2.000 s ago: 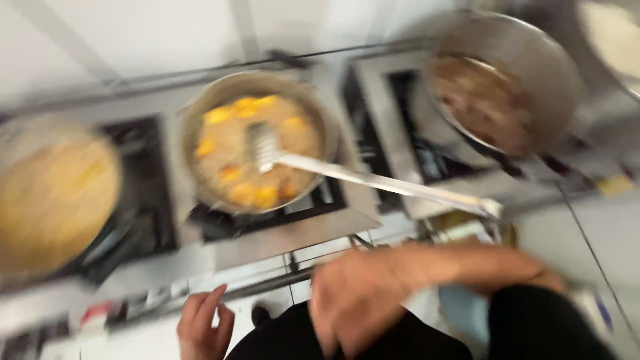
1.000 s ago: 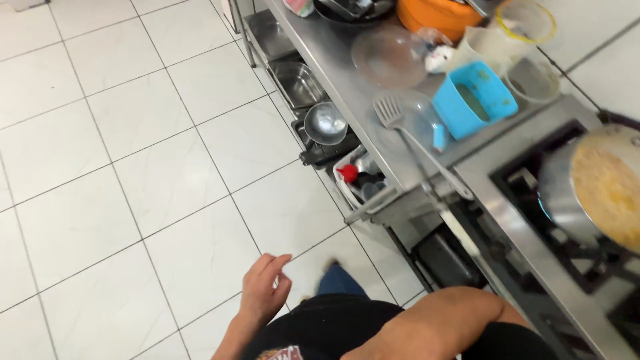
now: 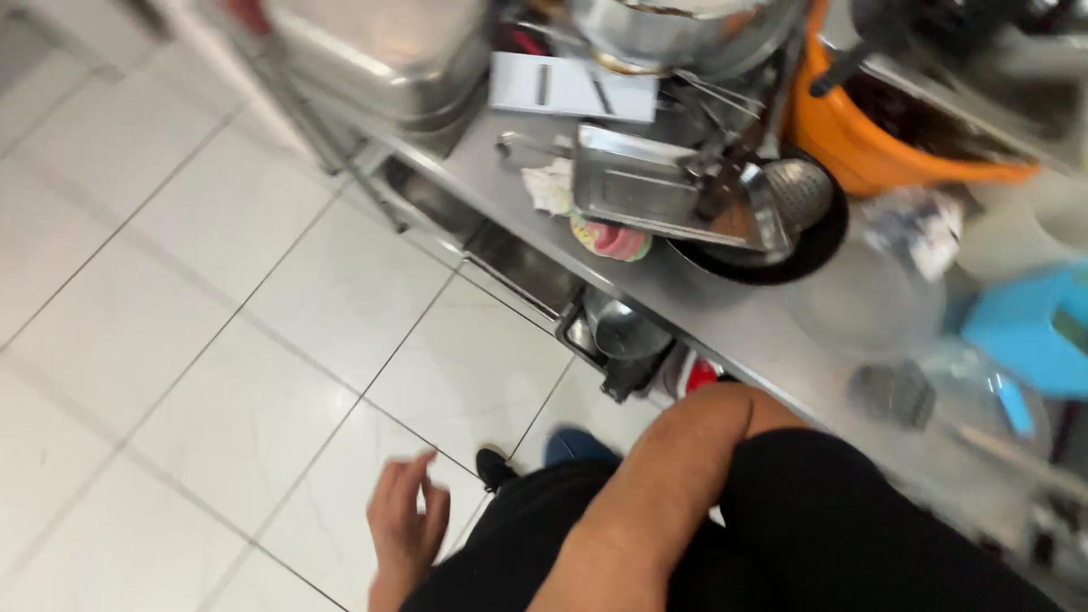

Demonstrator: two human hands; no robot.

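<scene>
My left hand (image 3: 410,510) hangs above the white tiled floor at the lower left, its fingers loosely curled and apart, with nothing in it. From the right my bent bare forearm (image 3: 646,501) reaches down past the bottom edge; my right hand is out of frame. Beyond the elbow runs a stainless steel table (image 3: 527,204). On it lie a rectangular metal tray (image 3: 642,183), a black pan (image 3: 765,268) with a perforated skimmer (image 3: 797,194), a white slicer board (image 3: 574,87) and a blurred turner (image 3: 894,393).
An orange basin (image 3: 892,153) and a blue plastic container (image 3: 1033,327) stand on the table at the right. Stacked metal pans (image 3: 399,64) are at its upper left end. A lower shelf holds a metal bowl (image 3: 631,330). Shoes (image 3: 493,467) show on the floor near my body.
The view has swung from the stove to the steel table and floor. My right hand, seen two seconds ago near the stove's front, is now out of frame. My left hand stays empty.
</scene>
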